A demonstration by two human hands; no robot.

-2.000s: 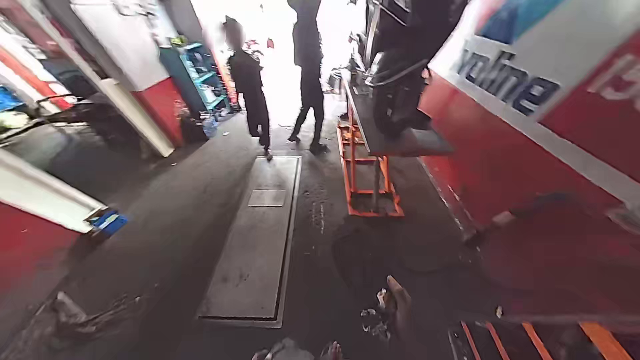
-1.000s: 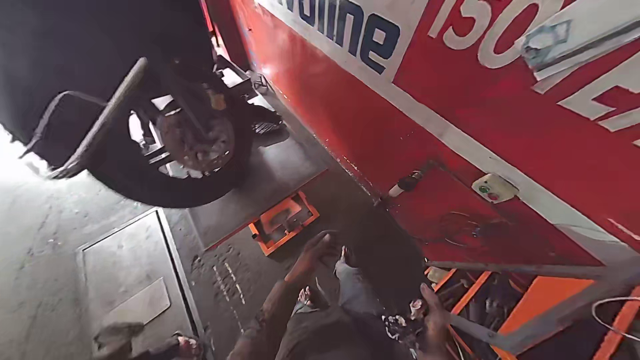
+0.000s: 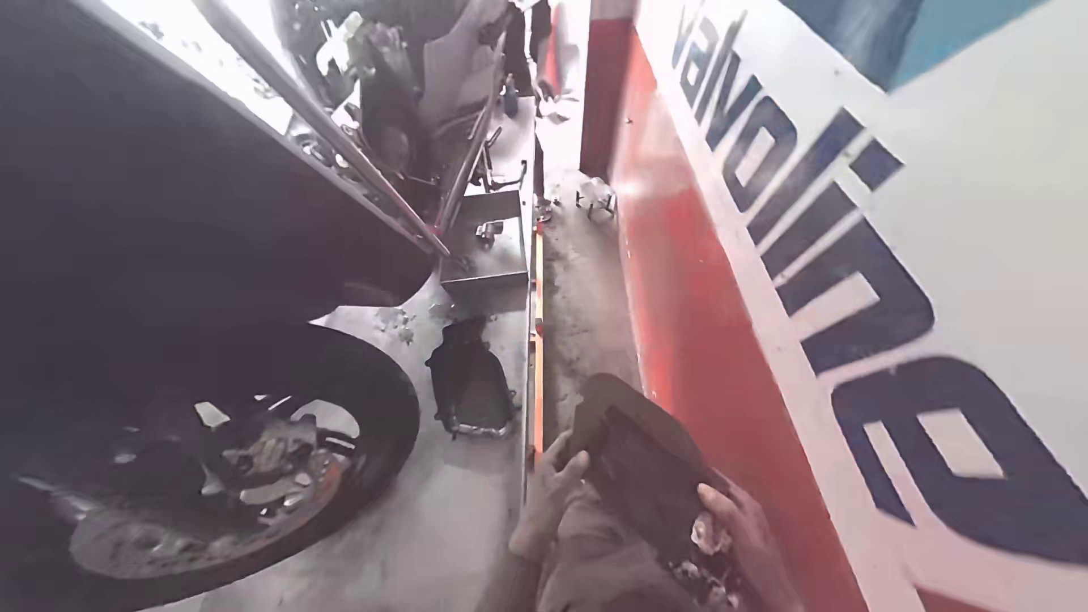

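A dark, round-ended thing, possibly a cover or part of a cap (image 3: 629,450), is between my two hands at the bottom centre. My left hand (image 3: 557,484) grips its left edge, with the thumb on top. My right hand (image 3: 739,518) has its thumb at the right edge; small shiny metal parts (image 3: 710,552) are at its palm and below it. To the left of my left hand, a black part with a shallow recess (image 3: 472,382) lies on a metal platform (image 3: 459,501). A motorcycle wheel with a brake disc (image 3: 374,408) stands left of it.
Beyond the black part, a metal tray (image 3: 484,277) holds a small part. More motorcycle parts and a bottle (image 3: 511,95) are farther along the platform. A small stool (image 3: 597,195) stands on the floor by the red and white wall (image 3: 722,340), which closes the right side.
The view has swung up and along the wall. Both hands are now at the dark thing; one second ago they were apart, with metal parts in the right hand.
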